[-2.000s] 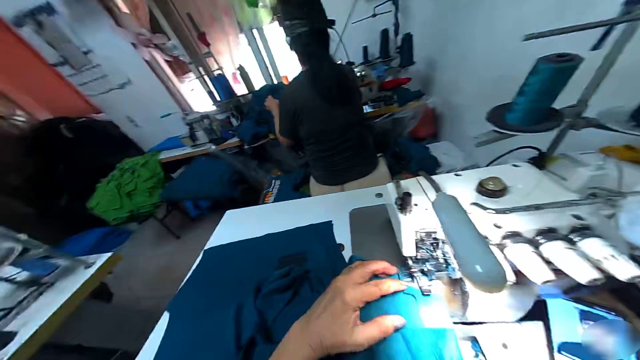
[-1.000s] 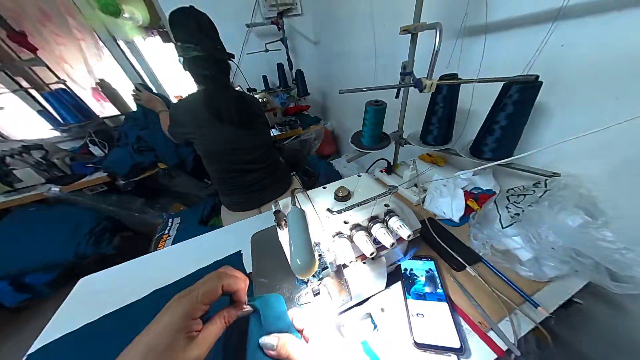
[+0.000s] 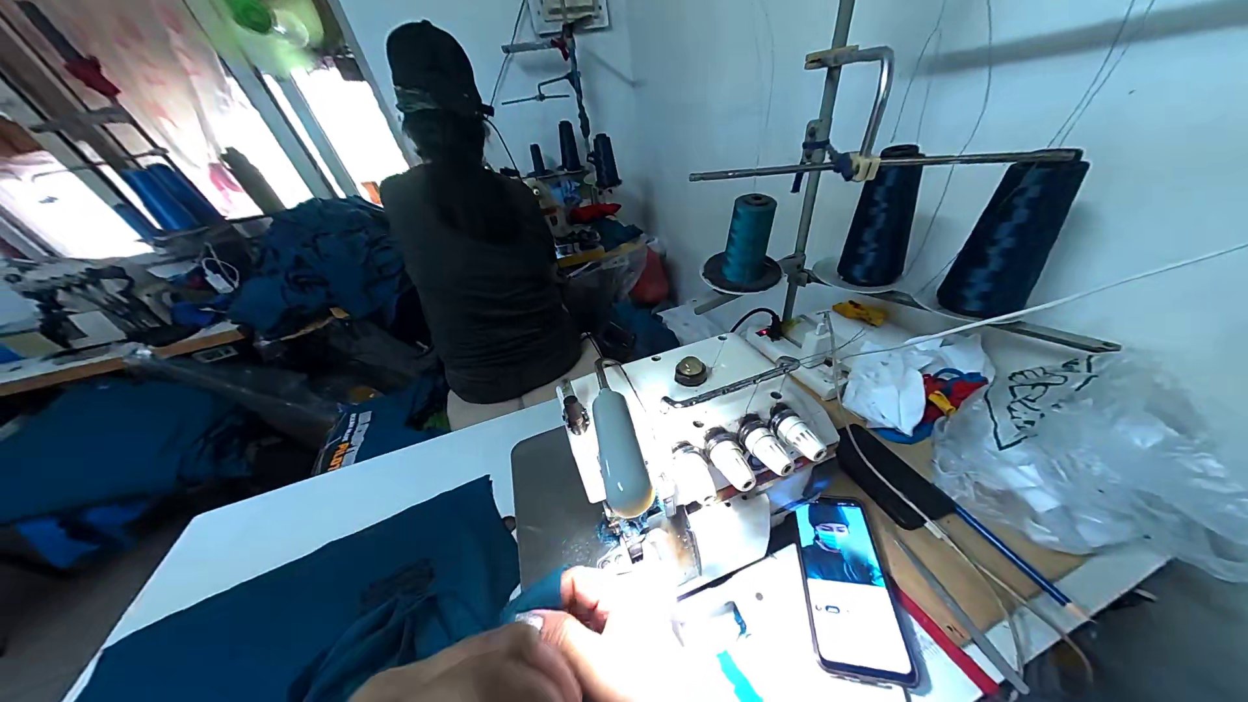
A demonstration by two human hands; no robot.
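Observation:
My left hand (image 3: 478, 663) is at the bottom centre, its fingers close against my right hand (image 3: 609, 624). Both pinch the edge of a dark teal fabric piece (image 3: 439, 546), just in front of the presser foot (image 3: 634, 548) of an overlock sewing machine (image 3: 702, 390). Bright lamp light washes out much of the right hand. The rest of the fabric lies spread over the white table to the left. White tension dials (image 3: 746, 453) line the machine's front, and a grey-blue lamp (image 3: 621, 453) hangs over the needle area.
A lit smartphone (image 3: 858, 595) lies right of the machine. Beyond it are a black-handled tool (image 3: 892, 478), rods and a clear plastic bag (image 3: 1102, 448). Thread cones (image 3: 1014, 239) stand behind on a stand. A person in black (image 3: 478, 283) works at another table, facing away.
Two seconds ago the left hand lay flat on fabric beside the needle area; now both hands meet at the fabric edge. Since one second ago they have come closer together. The view has swung right.

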